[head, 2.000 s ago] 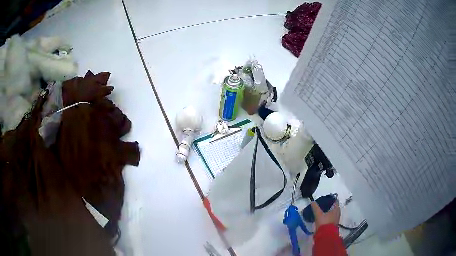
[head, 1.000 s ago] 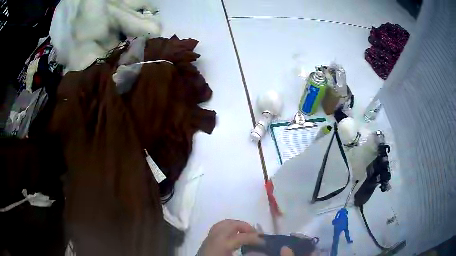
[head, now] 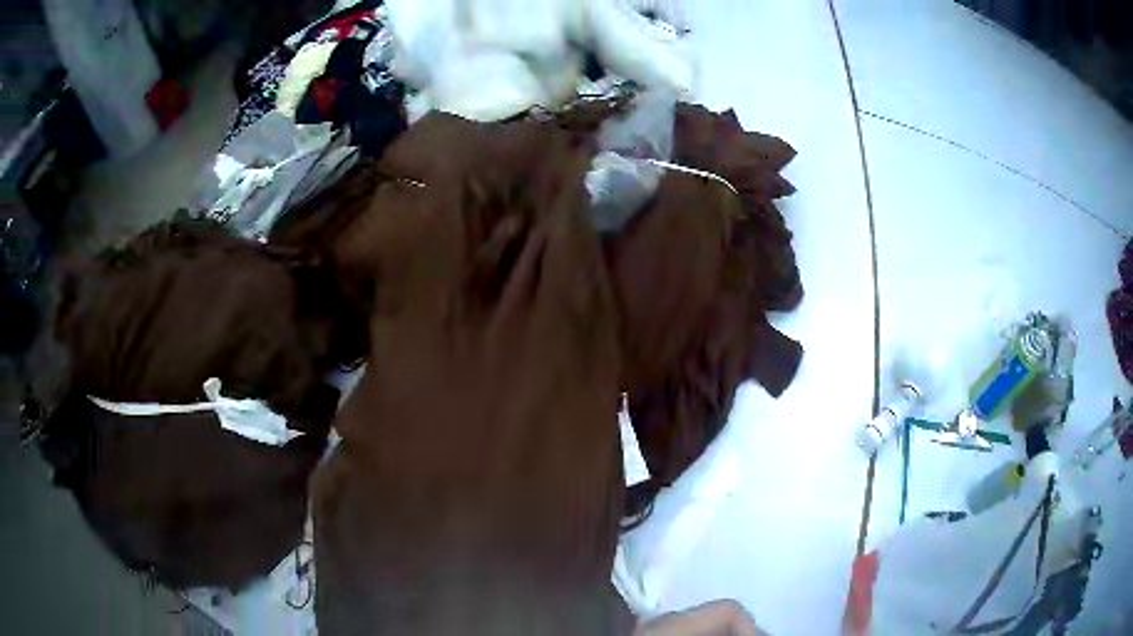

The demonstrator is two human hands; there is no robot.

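A long piece of brown cloth (head: 472, 410) lies spread down the middle of the head view, over a heap of brown pieces (head: 696, 273) with ragged edges. A small white rectangle, perhaps a ticket (head: 631, 445), lies at its right side. A brown bundle (head: 186, 485) with a white tie strip (head: 236, 413) lies to the left. My right hand (head: 698, 619), as far as its position tells, is cut off by the bottom edge, just right of the cloth. Its fingers and any grip are hidden. My left hand is out of the picture.
White fabric (head: 497, 56) and a translucent bag (head: 627, 168) are at the top of the heap. Patterned pieces (head: 329, 93) lie at the far left. At right are a spray can (head: 1009, 373), a clipboard (head: 950, 472), a white object (head: 888, 416) and a maroon speckled item (head: 1122, 317).
The view has swung left, so the table items sit farther right and the left bundle shows fully. The dark object seen at the hand earlier and the blue tool are no longer visible.
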